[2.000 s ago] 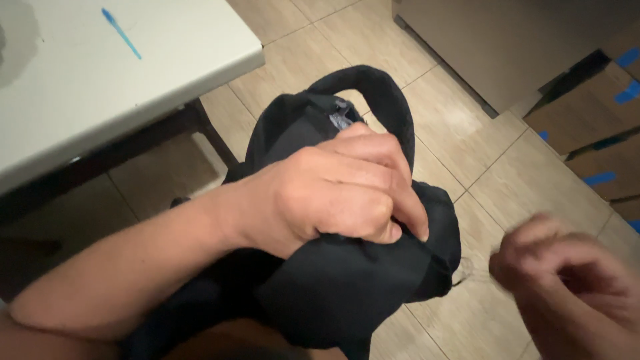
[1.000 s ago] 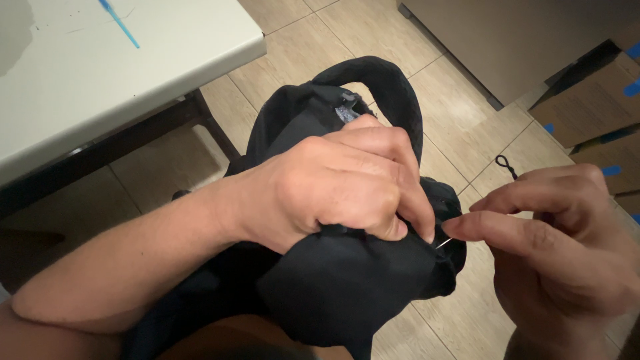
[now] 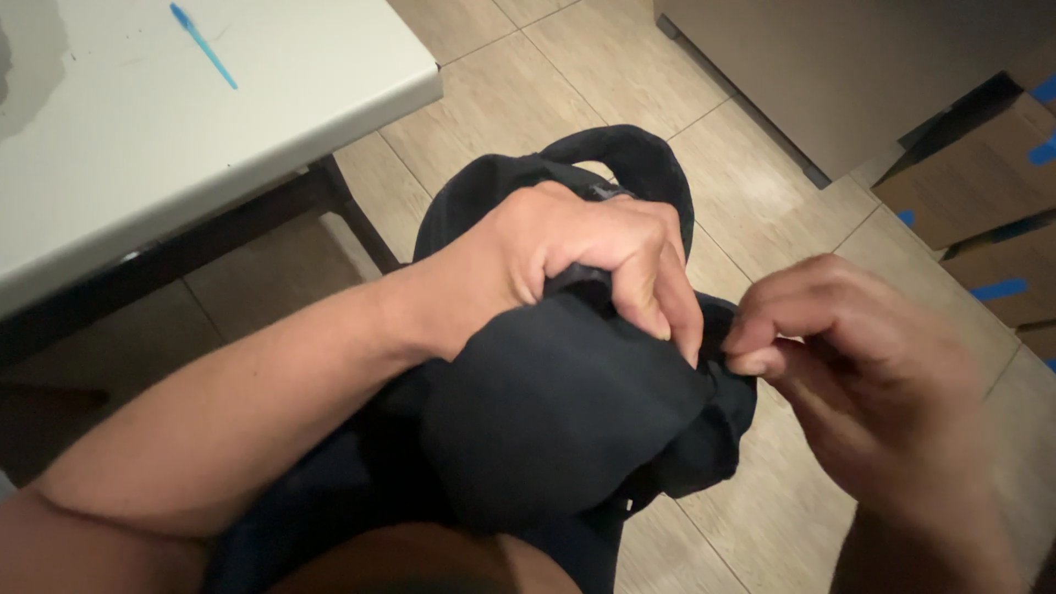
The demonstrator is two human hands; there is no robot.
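Black fabric [image 3: 561,404], gathered in folds with a loop or strap at its far end, lies over my lap. My left hand [image 3: 594,256] grips the cloth from above, its fingertips pinching an edge at the right. Close beside those fingertips, my right hand [image 3: 833,363] has thumb and forefinger pressed together at the cloth's right edge. The right hand is somewhat blurred, and whatever is between its fingertips is too small to make out. Part of the cloth is hidden under my left hand.
A white table [image 3: 330,91] with a blue pen [image 3: 204,47] on it stands at the upper left. Cardboard boxes [image 3: 973,165] with blue tape are at the right, near a large grey-brown panel [image 3: 825,74]. The floor [image 3: 511,99] is tiled.
My right hand came in from the right to the cloth, where a thin, shiny, needle-like thing showed at its fingertips one second ago. My left hand keeps its grip.
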